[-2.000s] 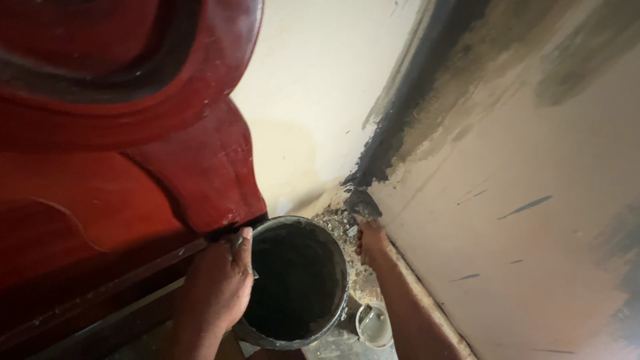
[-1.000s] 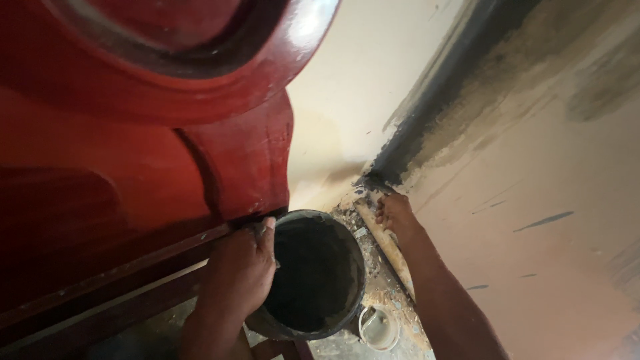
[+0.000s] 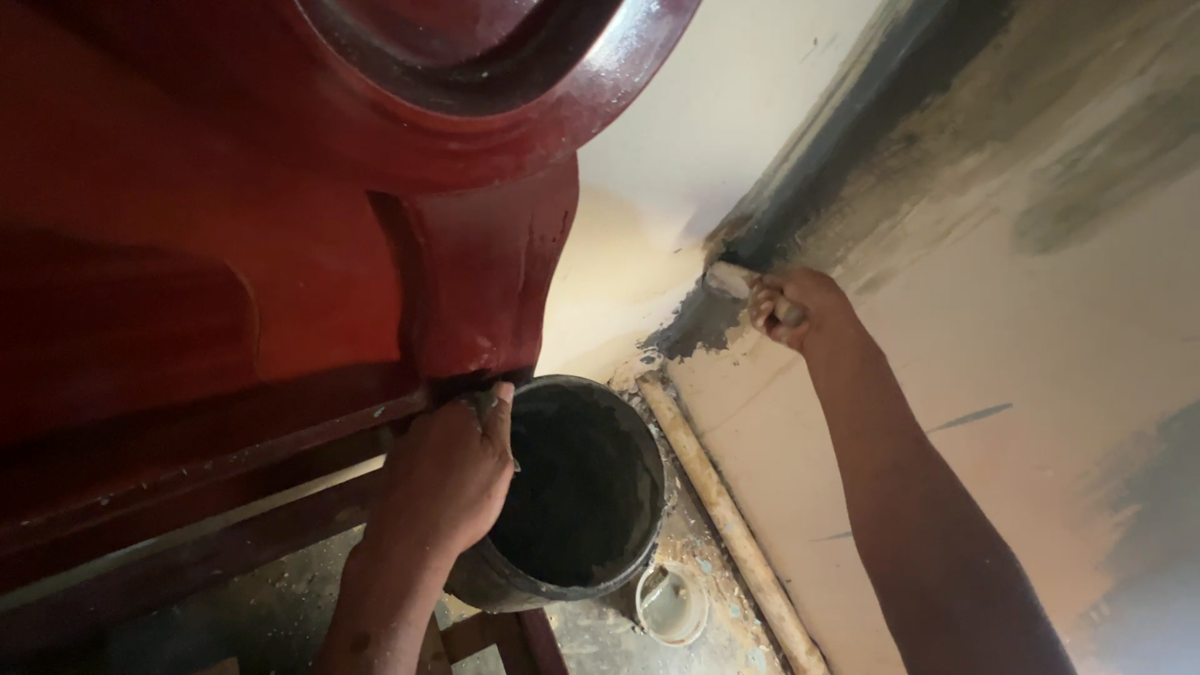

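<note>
My left hand grips the rim of a black bucket, whose inside is dark and coated with grey material. My right hand is closed around the handle of a small trowel, its blade laid against the corner where two walls meet. Dark grey plaster covers the lower part of that corner below the blade, and a dark band runs up the corner above it.
Red varnished wooden furniture stands close on the left, with a rail beneath. A small white container sits on the speckled floor beside the bucket. A pale pole lies along the base of the right wall.
My right hand has moved up the corner with the trowel from near the floor. Grey plaster now covers the lower corner. My left hand stays at the bucket's rim.
</note>
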